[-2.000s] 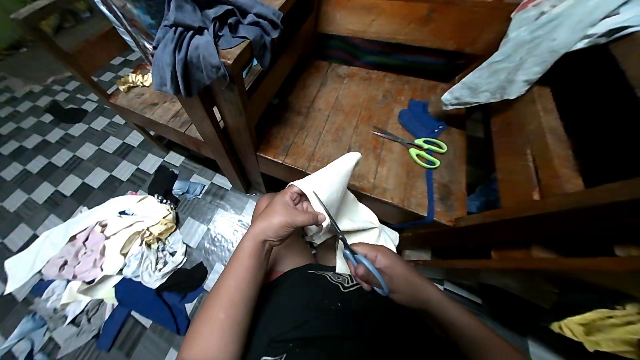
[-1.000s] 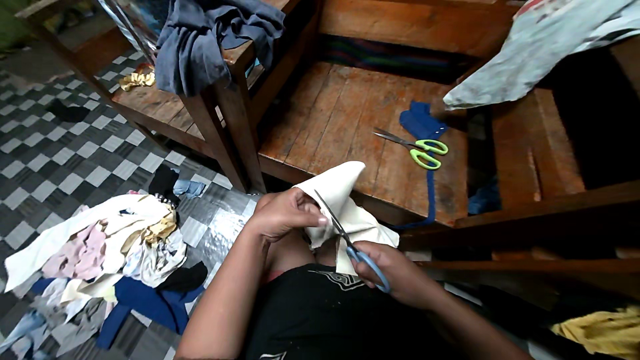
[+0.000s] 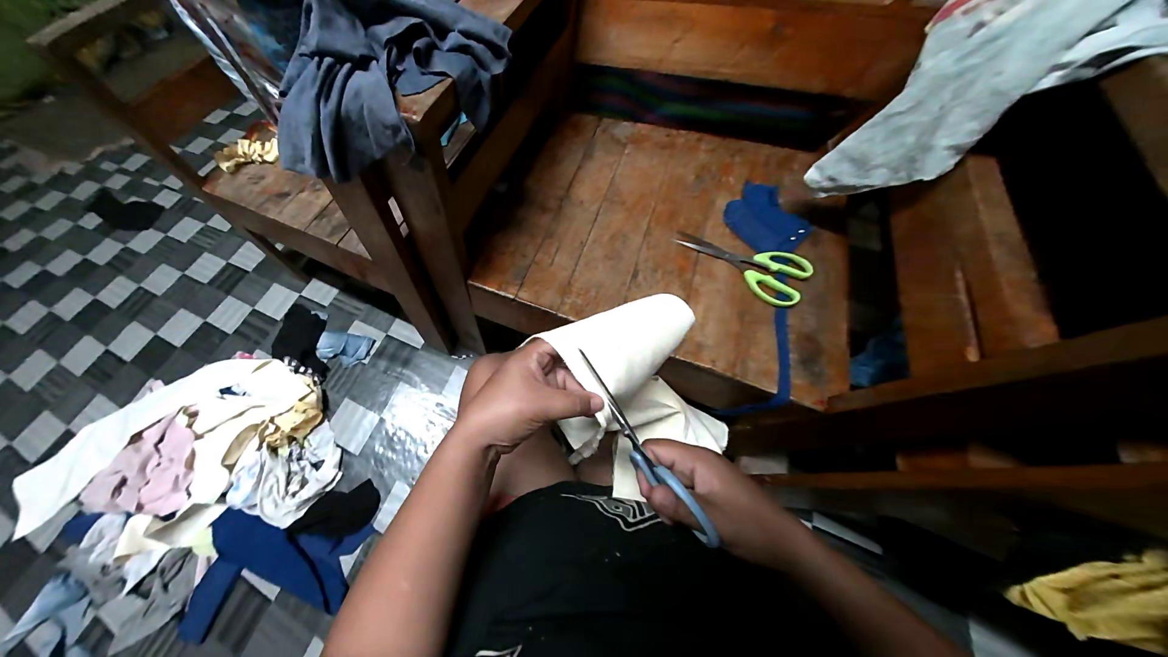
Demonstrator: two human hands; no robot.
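Above my lap, my left hand (image 3: 529,392) pinches the edge of a cream cloth (image 3: 639,342) between thumb and fingers. My right hand (image 3: 703,497) holds scissors with blue-grey handles (image 3: 680,502), their blades pointing up and left along the cloth beside my left thumb. Part of the cloth hangs down behind the blades. On the wooden bench seat (image 3: 584,219) lie scissors with lime-green handles (image 3: 771,278), next to a blue cloth piece (image 3: 765,219) and a narrow blue strip (image 3: 782,356) that runs over the seat's front edge.
Mixed fabric scraps (image 3: 164,456) are heaped on the checkered floor at the left. A dark grey cloth (image 3: 342,100) drapes over the bench arm. A pale cloth (image 3: 931,119) hangs at the upper right, and a yellow cloth (image 3: 1104,593) lies at the lower right.
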